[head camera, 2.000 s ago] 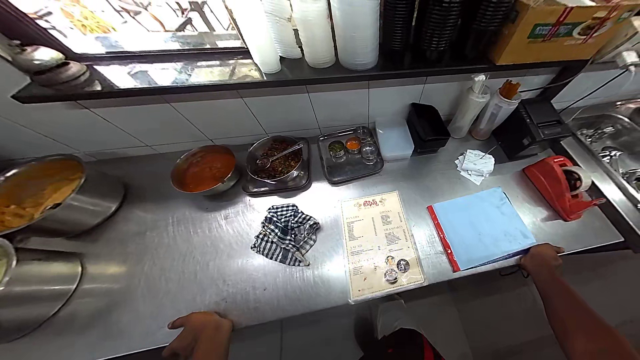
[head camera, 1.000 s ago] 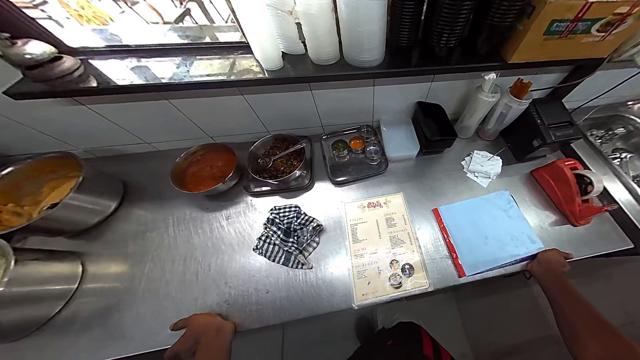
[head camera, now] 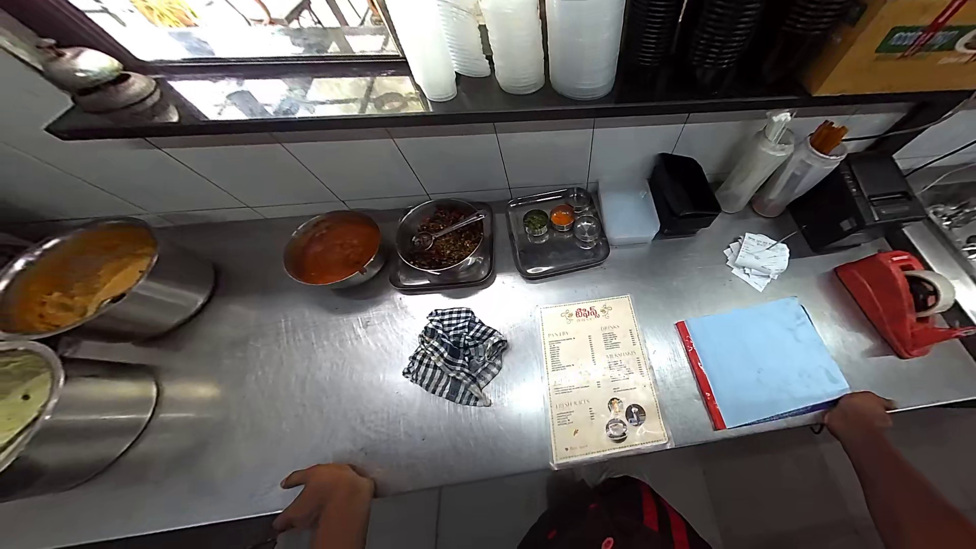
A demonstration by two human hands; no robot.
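My left hand (head camera: 326,496) rests at the front edge of the steel counter (head camera: 305,396), thumb apart from the fingers, some of which are hidden below the edge. On the right, my right hand (head camera: 858,415) lies on the counter's edge at the corner of a blue folder with a red spine (head camera: 766,362); its fingers are partly hidden. Between the hands lie a printed menu sheet (head camera: 602,381) and a crumpled black-and-white checked cloth (head camera: 456,357). Behind the cloth stand a bowl of red sauce (head camera: 334,250) and a bowl of dark chopped food with a spoon (head camera: 441,236).
Large steel pots (head camera: 175,282) stand at left. Farther back are a steel tray with small cups (head camera: 560,263), a black container (head camera: 682,194), paper slips (head camera: 757,261), a black printer (head camera: 858,198) and a red tape dispenser (head camera: 884,305). Stacked plastic containers (head camera: 583,49) line the shelf.
A dark item with red stripes below the front edge shows more than two seconds ago. Both hands stay at the counter's edge.
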